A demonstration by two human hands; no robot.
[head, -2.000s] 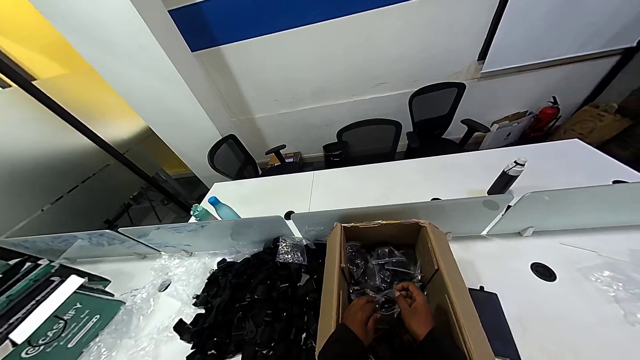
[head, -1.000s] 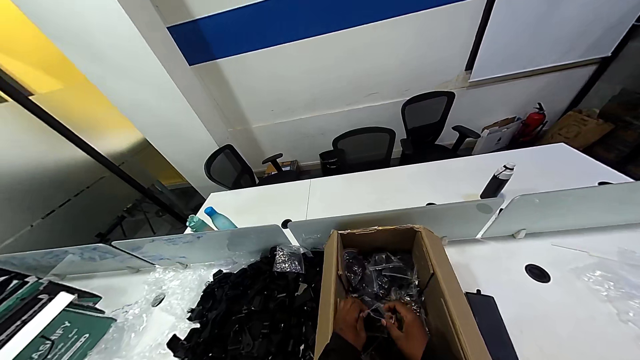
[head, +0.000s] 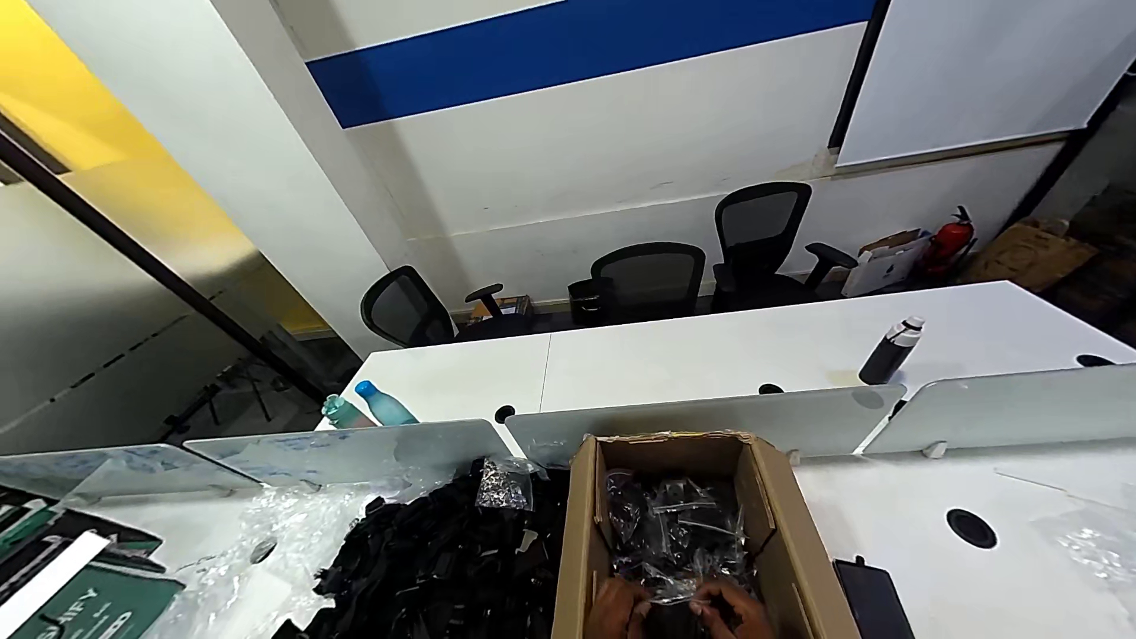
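Both my hands are low inside an open cardboard box (head: 803,541) at the bottom centre. My left hand (head: 619,608) pinches one side of a clear plastic bag (head: 670,587), and my right hand (head: 732,608) pinches its other side. Beyond the hands, several clear bags with dark contents (head: 683,515) lie in the box. Left of the box spreads a heap of black items (head: 444,550), too tangled to name. A small clear bag of shiny small parts (head: 506,486) rests on the heap's far edge.
Frosted partition panels (head: 692,428) stand behind the box. Clear plastic wrap (head: 257,541) and green boxes (head: 115,599) lie left; a black flat object (head: 871,599) is right. Bottles (head: 386,406), a dark bottle (head: 890,352) and black chairs (head: 652,280) are beyond.
The hands stay inside the box and sit lower in the view, close together at the bag. The view has shifted slightly.
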